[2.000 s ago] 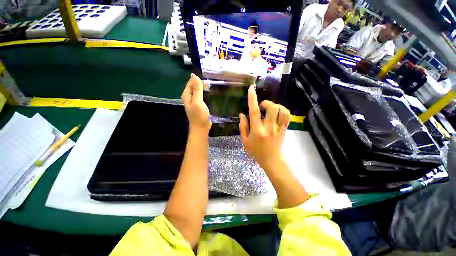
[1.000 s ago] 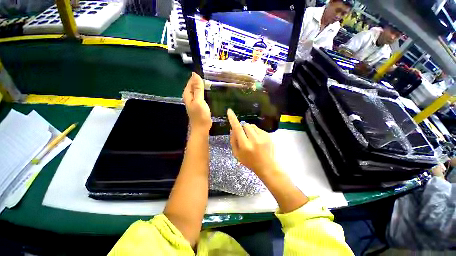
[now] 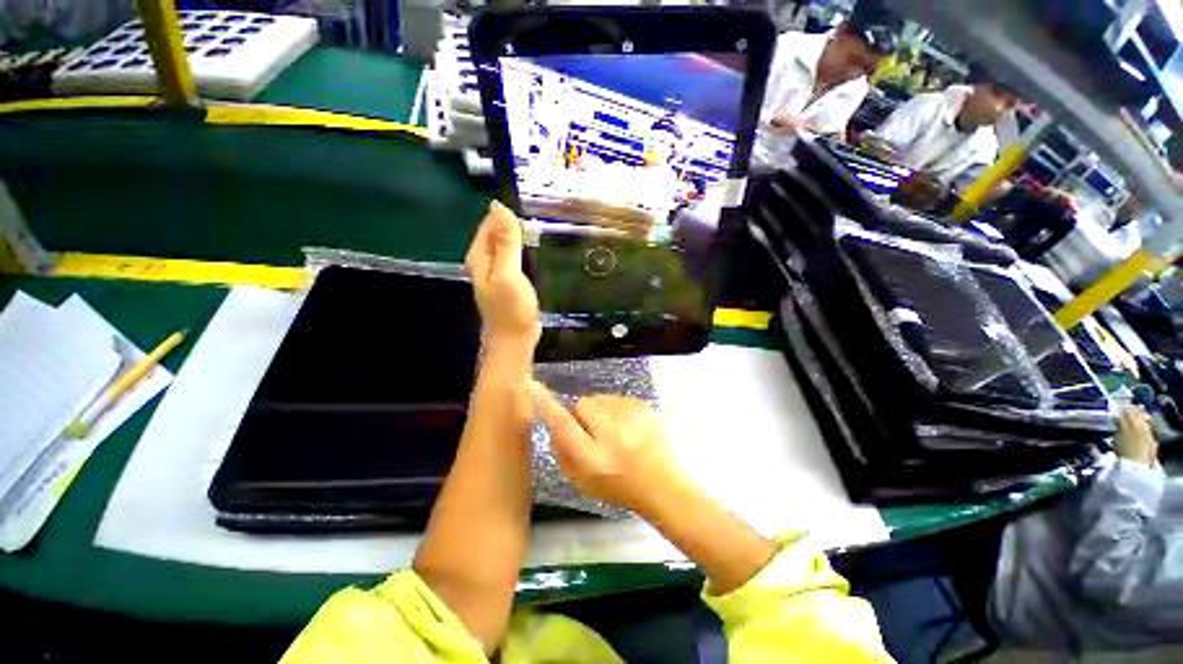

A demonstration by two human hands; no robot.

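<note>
A black tablet [image 3: 623, 169] stands upright in front of me. Its screen shows a live camera picture of the room, with a round button near the bottom. My left hand [image 3: 505, 279] grips its left edge. My right hand [image 3: 607, 448] is below the tablet, off the screen, its index finger pointing left close to my left wrist; it holds nothing that I can see. A stack of dark tablets [image 3: 357, 389] lies at left on a white sheet [image 3: 765, 441]. Silvery bubble wrap [image 3: 610, 379] lies under and beside my right hand.
A tall stack of wrapped black tablets [image 3: 960, 324] is at right. Papers [image 3: 52, 389] with a yellow pencil [image 3: 130, 381] lie at left. A white component tray [image 3: 195, 55] is at the back left. Two people in white sit beyond the stack; another person's grey sleeve [image 3: 1103, 532] is at lower right.
My right hand has moved off the screen, down and left, to below the tablet. The tablet sits slightly lower in view. My left hand still holds it. The grey sleeve at right shows more.
</note>
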